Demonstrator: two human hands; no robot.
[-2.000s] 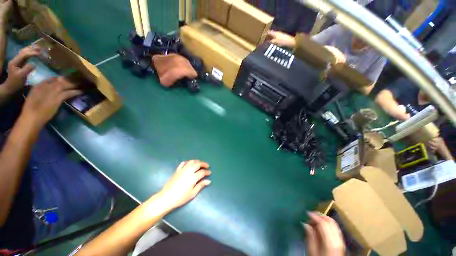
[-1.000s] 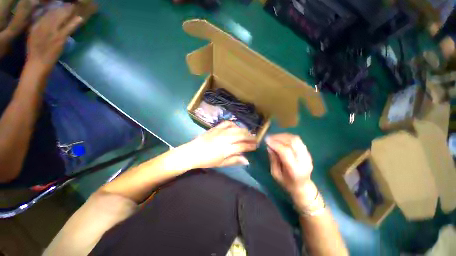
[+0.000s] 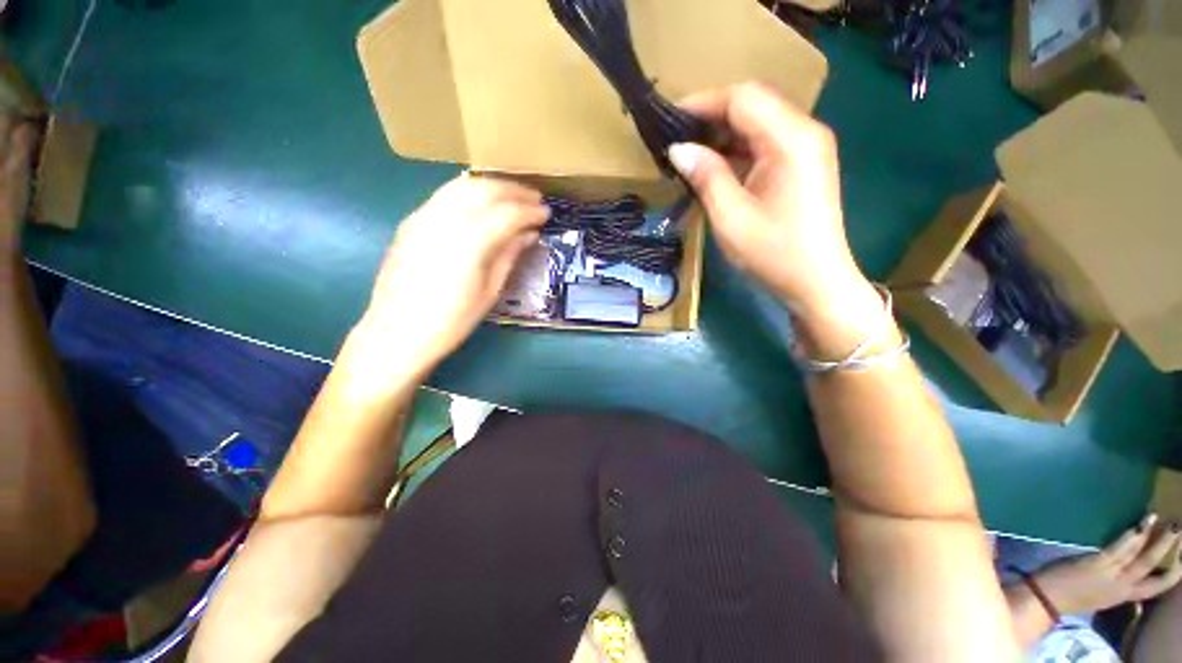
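An open brown mailer box (image 3: 692, 279) lies in front of me, its lid raised at the far side. My right hand (image 3: 765, 188) holds a black cable bundle (image 3: 622, 65) above the box, pinched between thumb and fingers. My left hand (image 3: 454, 259) is at the box's left side, fingertips over its inside; whether they grip anything is hidden. In the box lie a dark power adapter (image 3: 603, 302) at the near edge, a second black cable (image 3: 603, 220) behind it, and a shiny clear plastic bag (image 3: 529, 282) at the left.
Another open box (image 3: 953, 233) with black cables stands at the right. A cable pile (image 3: 928, 39) and a carton (image 3: 1056, 52) are at the far right. A box edge (image 3: 65, 168) and a neighbour's arm (image 3: 39, 440) are at the left; another person's hand (image 3: 1102, 570) is at the lower right.
The open box now lies close before me, where two seconds ago the table was bare. My right hand has taken hold of the black cable bundle and raised it; my left hand has moved to the box's left side.
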